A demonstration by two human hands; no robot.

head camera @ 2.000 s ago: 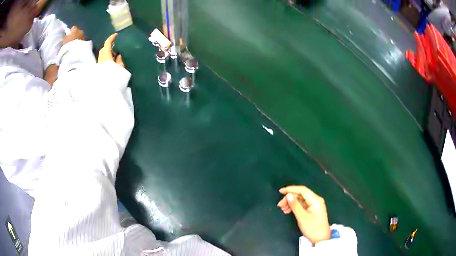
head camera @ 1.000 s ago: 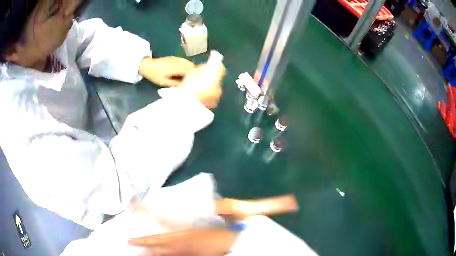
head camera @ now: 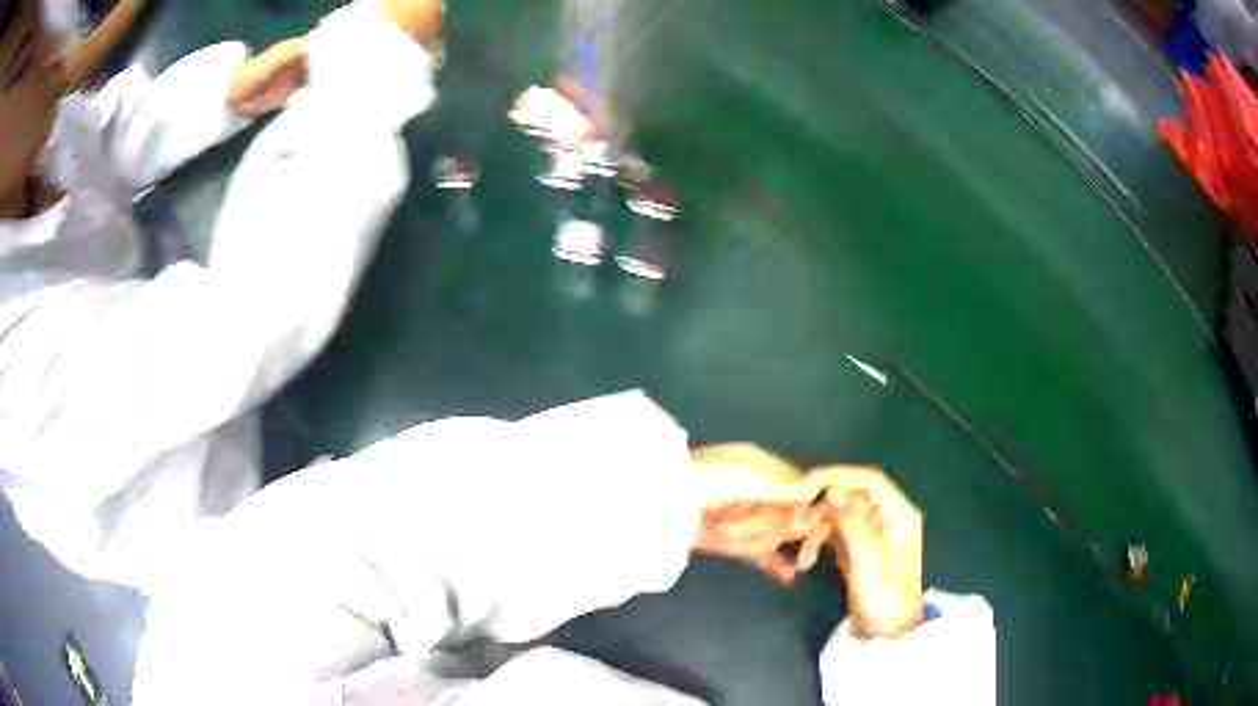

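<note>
My left hand [head camera: 752, 510] and my right hand [head camera: 876, 538] meet at the fingertips above the dark green bench at lower centre. A small dark spot shows between the fingertips, but blur and the fingers hide what it is. My right wrist has a blue band [head camera: 935, 607]. Several coin-sized round parts, among them a bright one [head camera: 577, 243] and one farther left [head camera: 455, 174], stand on the green surface beyond my hands. A pink-white block [head camera: 552, 116] lies beside them.
A coworker's white sleeve [head camera: 311, 207] reaches in at left. A blurred clear upright [head camera: 593, 55] stands behind the round parts. A white scrap [head camera: 866, 368] lies near the seam. Small modules [head camera: 1135, 559] sit at lower right, red pieces [head camera: 1221, 145] at upper right.
My left hand has come away from the left and now meets my right hand. A round part now stands left of the group. The coworker's hands have moved, and the view has shifted.
</note>
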